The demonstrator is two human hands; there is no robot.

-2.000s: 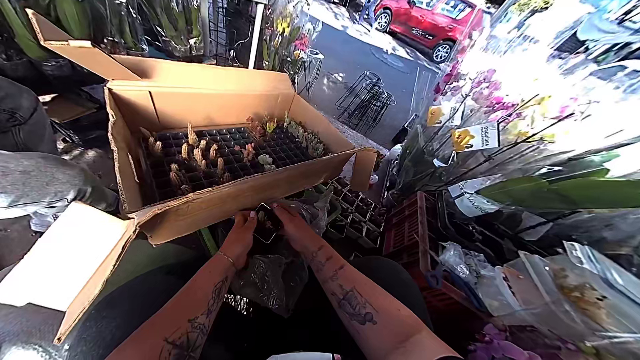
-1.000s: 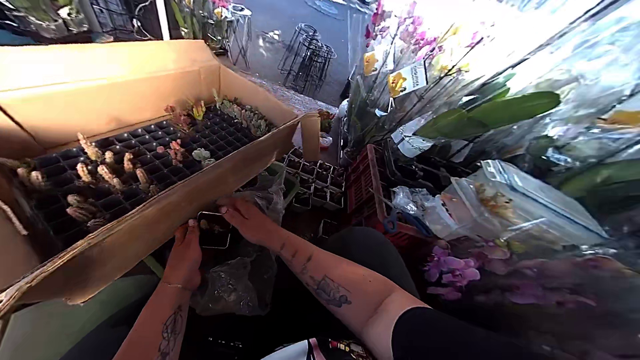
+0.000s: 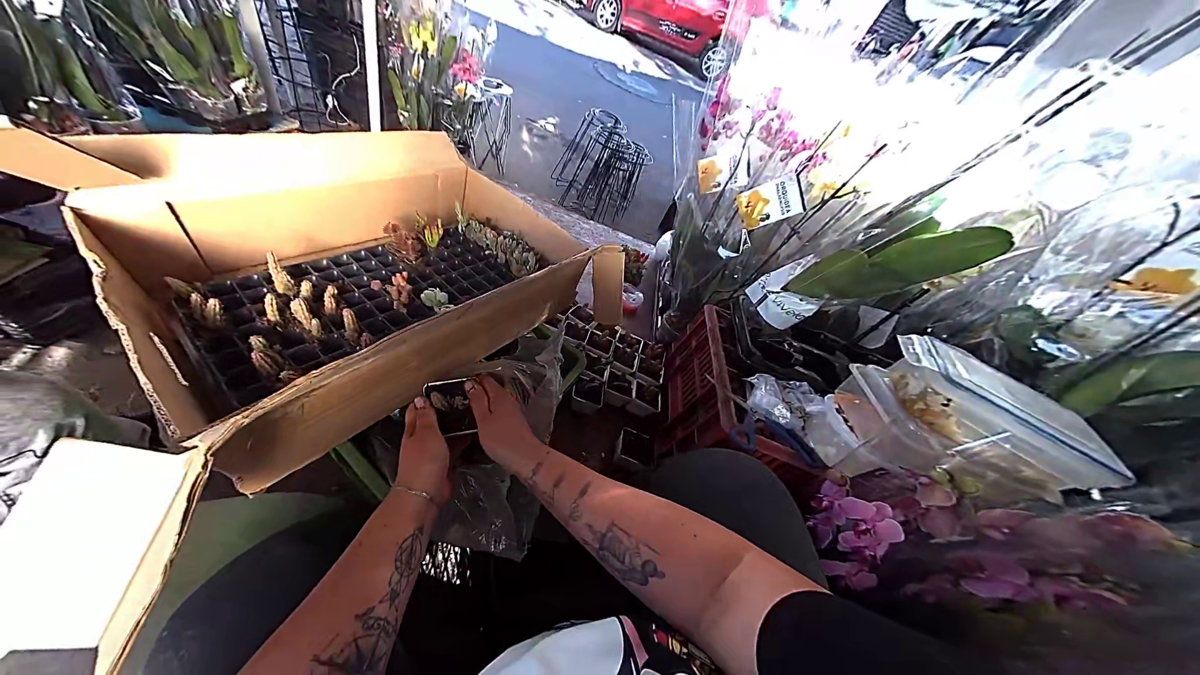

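Between my hands is a small square black plastic pot (image 3: 448,405) with dark soil and something small in it. My left hand (image 3: 422,450) holds the pot's left side, and my right hand (image 3: 499,422) grips its right side, fingertips at the rim. Clear plastic wrap (image 3: 487,506) lies under and behind the pot. Just beyond my hands stands an open cardboard box (image 3: 375,394). Inside it, a black cell tray (image 3: 361,274) bears small cacti (image 3: 302,311) and succulents (image 3: 502,246), many cells without plants.
Right of the box stand several small square pots (image 3: 614,361) and a red plastic crate (image 3: 701,380). Clear plastic containers (image 3: 994,422) and pink orchids (image 3: 867,534) are farther right. Wrapped orchids (image 3: 769,202) stand behind the crate. A box flap (image 3: 94,553) juts out at left.
The view has swung left and then back right. Both hands have stayed at the small pot by the box's near wall throughout.
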